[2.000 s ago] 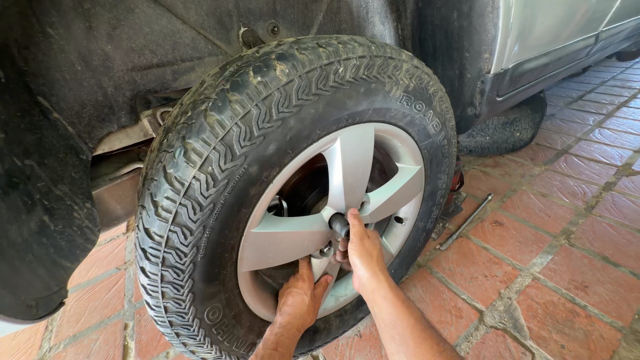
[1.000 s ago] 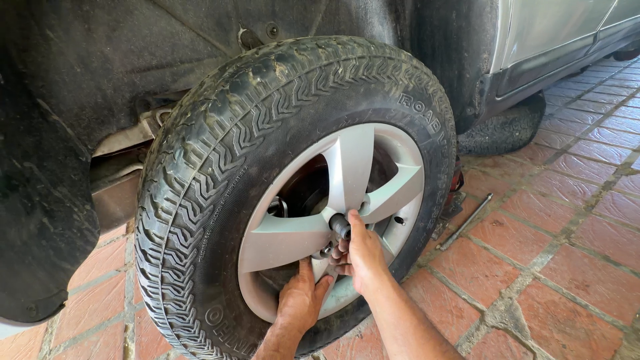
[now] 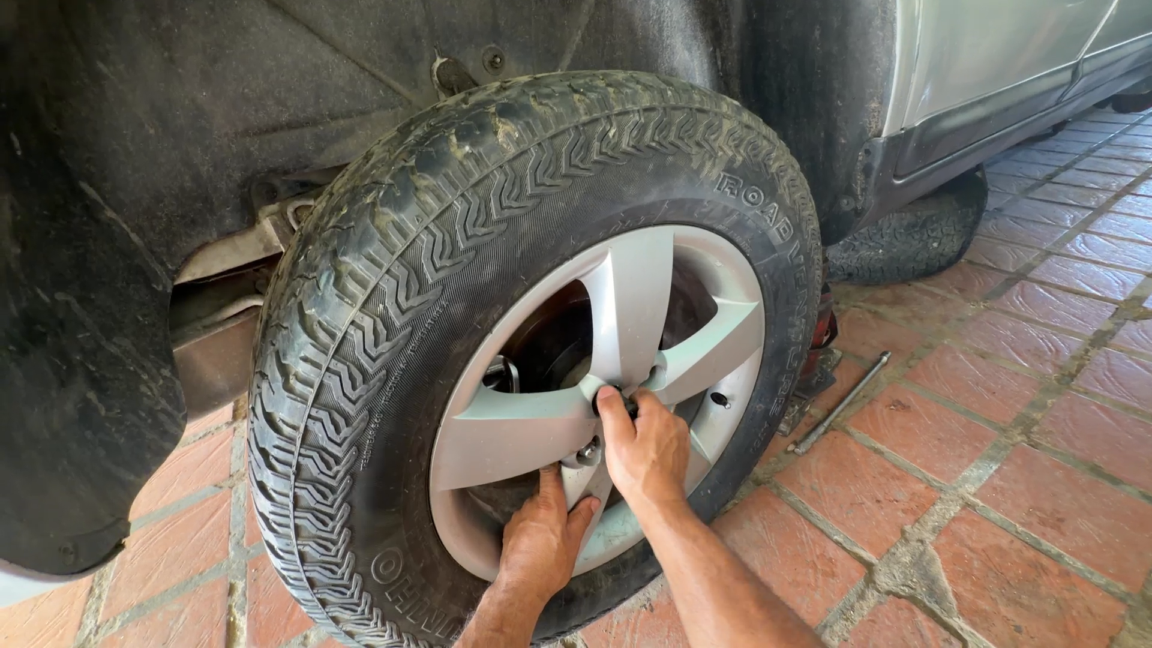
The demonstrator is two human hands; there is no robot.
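Note:
A tire (image 3: pixel 360 297) on a silver five-spoke alloy wheel (image 3: pixel 522 436) stands upright in the wheel well. At the hub, my right hand (image 3: pixel 643 445) has its fingers on a small black round part (image 3: pixel 625 405), largely covered by them. Below and to the left, my left hand (image 3: pixel 544 540) touches the lower spoke, its index fingertip reaching behind the rim face and its thumb resting on the front; what it may hold is hidden. A lug hole (image 3: pixel 589 450) with metal inside shows between the hands.
A metal bar (image 3: pixel 841 403) lies on the brick floor (image 3: pixel 918 432) right of the tire. Beside it, a red jack-like object (image 3: pixel 823 328) is partly hidden behind the tire. Another tire (image 3: pixel 909 234) lies under the car's sill. The dark wheel-well liner (image 3: pixel 225 90) surrounds the wheel.
My right hand has moved up and now covers the black round part, which stuck out above my fingers before. My left hand has stayed at the lower spoke.

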